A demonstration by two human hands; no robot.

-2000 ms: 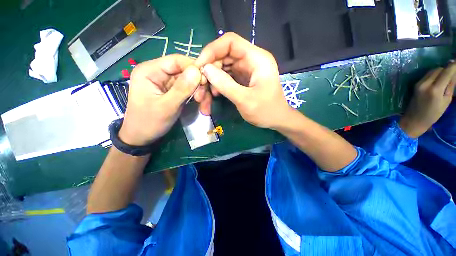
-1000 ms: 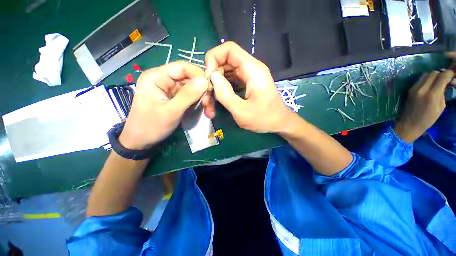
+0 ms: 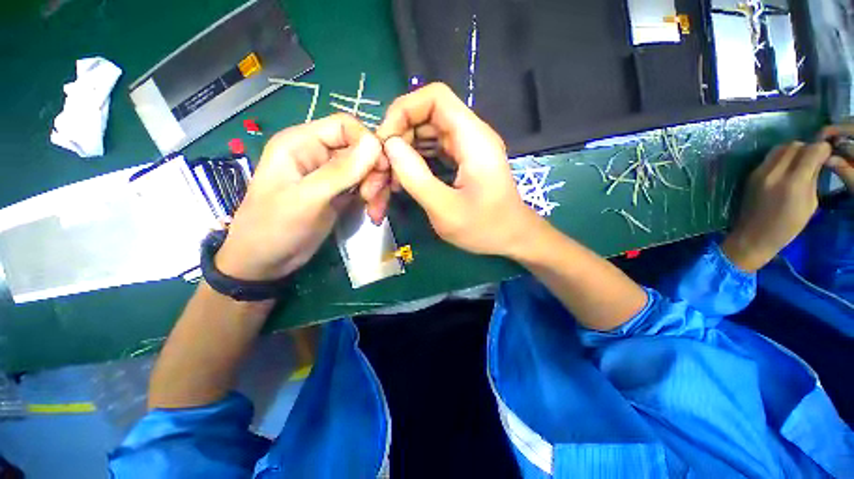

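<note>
My left hand (image 3: 300,196), with a black band on the wrist, and my right hand (image 3: 459,178) meet fingertip to fingertip above the bench. The fingertips of both are pinched together. What they pinch is too small and too hidden to make out; a thin strip is not clearly visible now. A small silver display module (image 3: 368,251) lies on the green mat below my hands. Its upper part is hidden by my fingers, and an orange tab (image 3: 404,254) sticks out at its right edge.
Stacked modules (image 3: 222,185) and a large pale sheet (image 3: 103,229) lie left. A grey panel (image 3: 222,77), white crumpled wipe (image 3: 85,106) and red bits (image 3: 251,125) lie upper left. A black tray (image 3: 581,75) holds modules. Liner strips (image 3: 646,168) lie right, near another person's hand (image 3: 775,201).
The view has shifted slightly. The thin strip visible under my fingers earlier no longer shows clearly. My hands stay pinched together above the module. The other person's hands have moved.
</note>
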